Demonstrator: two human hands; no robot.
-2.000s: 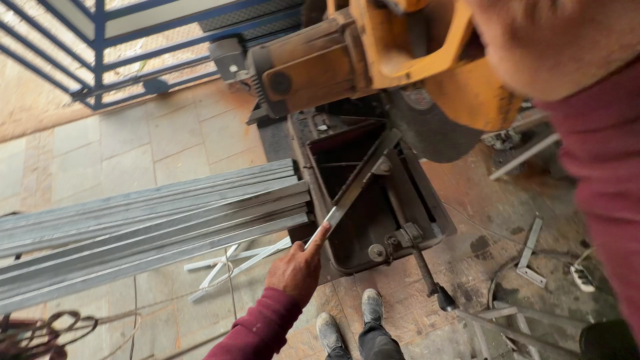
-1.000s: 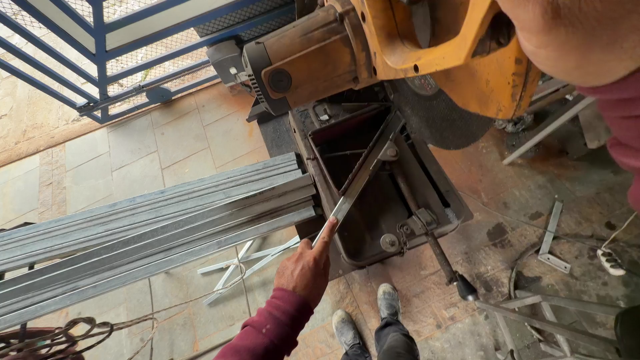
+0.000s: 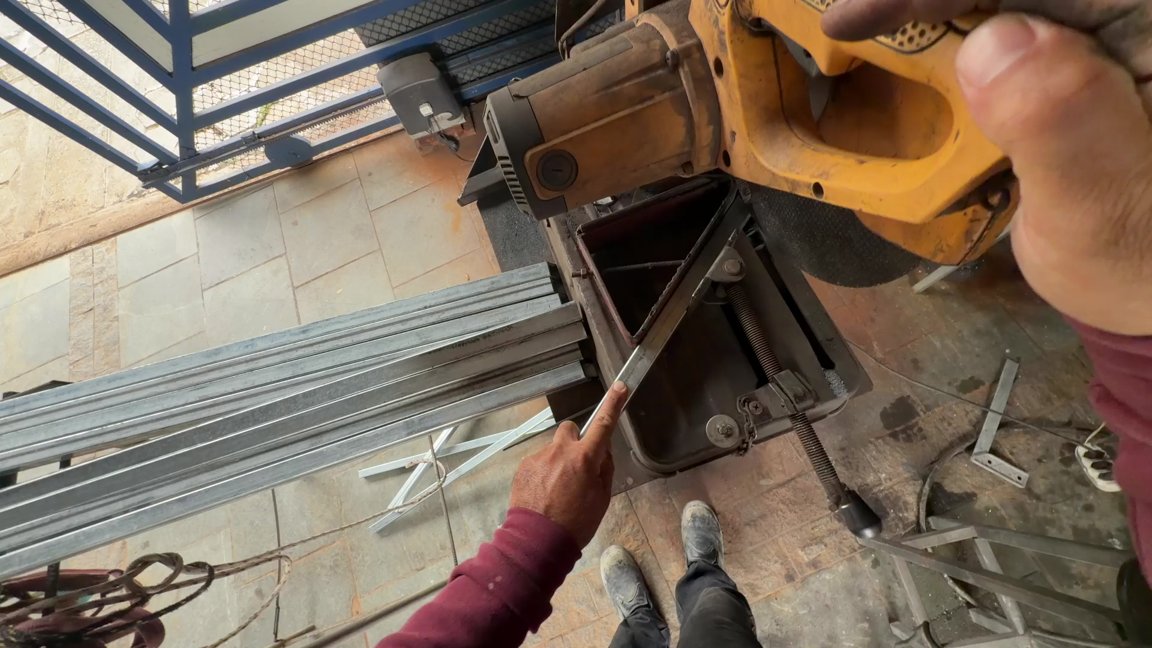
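Observation:
My left hand [image 3: 565, 477] grips the lower end of a thin metal bar [image 3: 641, 362], with the index finger laid along it. The bar runs diagonally up to the vise jaw of a yellow abrasive chop saw [image 3: 837, 153], beside a dark triangular metal frame [image 3: 601, 286]. My right hand [image 3: 1062, 153] is at the saw's handle at the upper right; its fingers are partly cut off by the view, so its grip cannot be told. The dark cutting disc [image 3: 823, 236] is right of the bar's upper end. The vise screw [image 3: 760, 328] lies right of the bar.
A stack of galvanized metal profiles [image 3: 297, 396] reaches in from the left to the saw base [image 3: 661, 463]. Cut strips [image 3: 450, 459] lie on the tiles below. A rope [image 3: 162, 576] is at lower left, a blue gate [image 3: 184, 108] at upper left, and a metal frame [image 3: 999, 576] at lower right.
My left hand stays on the bar's lower end, and the bar keeps its diagonal place in the saw. More of my right hand shows at the saw's handle now.

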